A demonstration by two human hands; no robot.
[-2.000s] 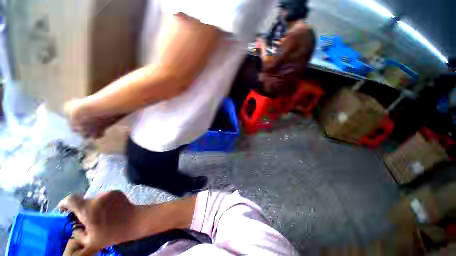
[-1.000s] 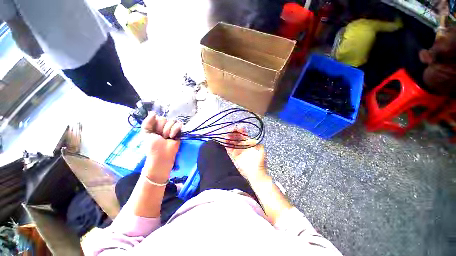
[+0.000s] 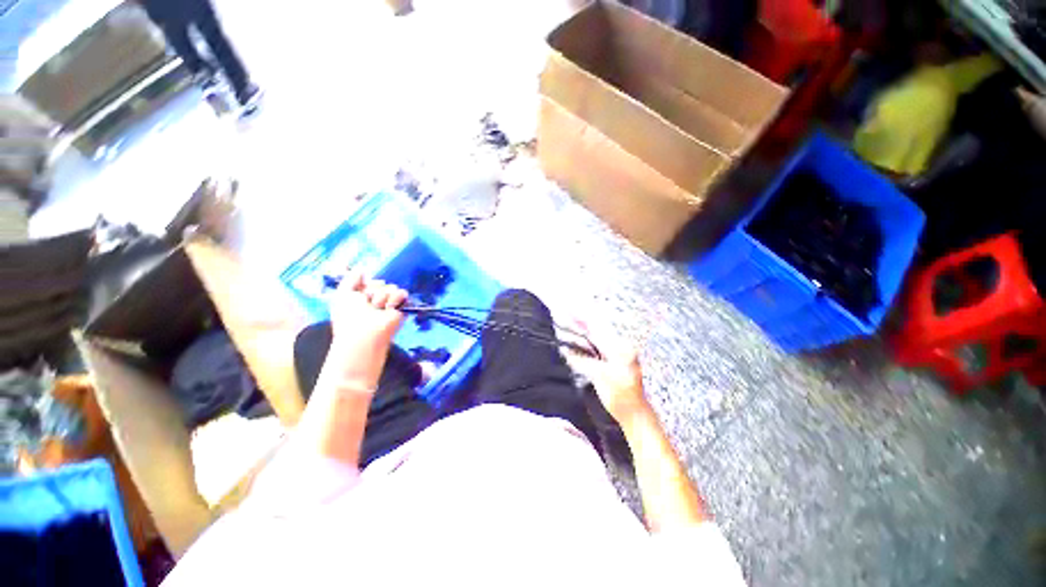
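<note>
A thin black cable (image 3: 459, 318) is stretched in several long strands between my hands, above my lap. My left hand (image 3: 373, 312) is closed around its left end, and a short dark piece sticks out past the fist. My right hand (image 3: 602, 365) holds the looped right end at the fingers; the exact grip is blurred. The light blue receiving crate (image 3: 301, 266) stands on the floor beyond my left hand, with a few black bundles inside.
An open carton (image 3: 619, 155) stands ahead to the right, beside a neighbour's blue crate (image 3: 791, 318) of dark items and a red stool (image 3: 975, 304). An open carton with dark cloth (image 3: 138, 436) and the supply crate (image 3: 109, 487) are at left. A person's legs (image 3: 204, 46) show far off.
The open loop between my hands has narrowed into drawn-out strands. My right hand has shifted slightly right and down. The passing person has moved farther away, and the view has turned, showing the supply crate.
</note>
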